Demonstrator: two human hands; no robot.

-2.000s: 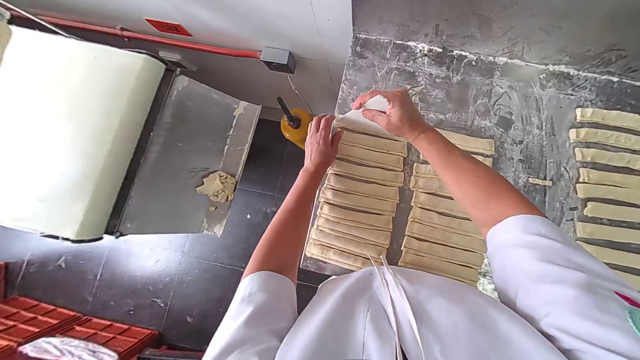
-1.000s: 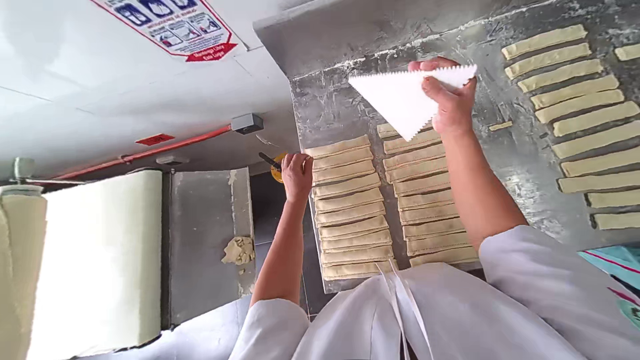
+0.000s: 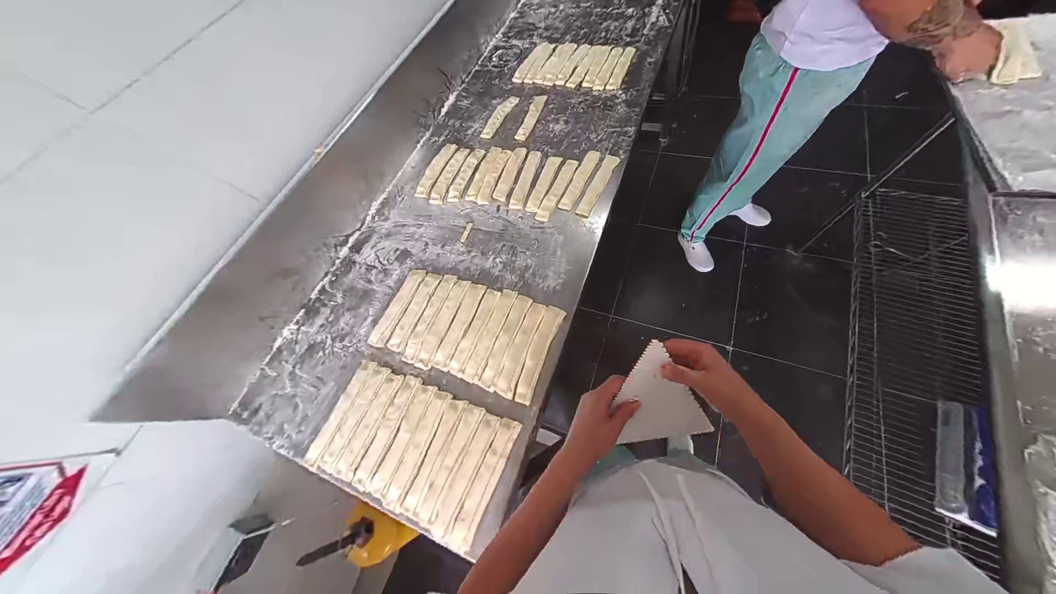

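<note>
A white triangular dough comb with toothed edges (image 3: pixel 662 406) is held in front of my apron, away from the table. My left hand (image 3: pixel 601 417) grips its left edge, and my right hand (image 3: pixel 703 373) pinches it near the top corner. To the left, a floured metal table (image 3: pixel 462 247) carries rows of flat dough strips. The nearest row (image 3: pixel 412 454) lies by the table's end, with a second row (image 3: pixel 469 334) just beyond it. Farther along are a looser row of strips (image 3: pixel 518 177), a small dough scrap (image 3: pixel 467 233), two separate strips (image 3: pixel 497 118) and a far row (image 3: pixel 575 66).
A co-worker in green trousers (image 3: pixel 747 140) stands across the dark tiled floor (image 3: pixel 668 272), hands near dough on another table (image 3: pixel 1006 124). A wire rack (image 3: pixel 907 346) stands at right. Below the table's near end is a yellow object with a black handle (image 3: pixel 375 535).
The view has swung far to the right. My left hand was at the table's edge and now holds the comb too. The comb, over the table in my right hand before, is now in front of my apron.
</note>
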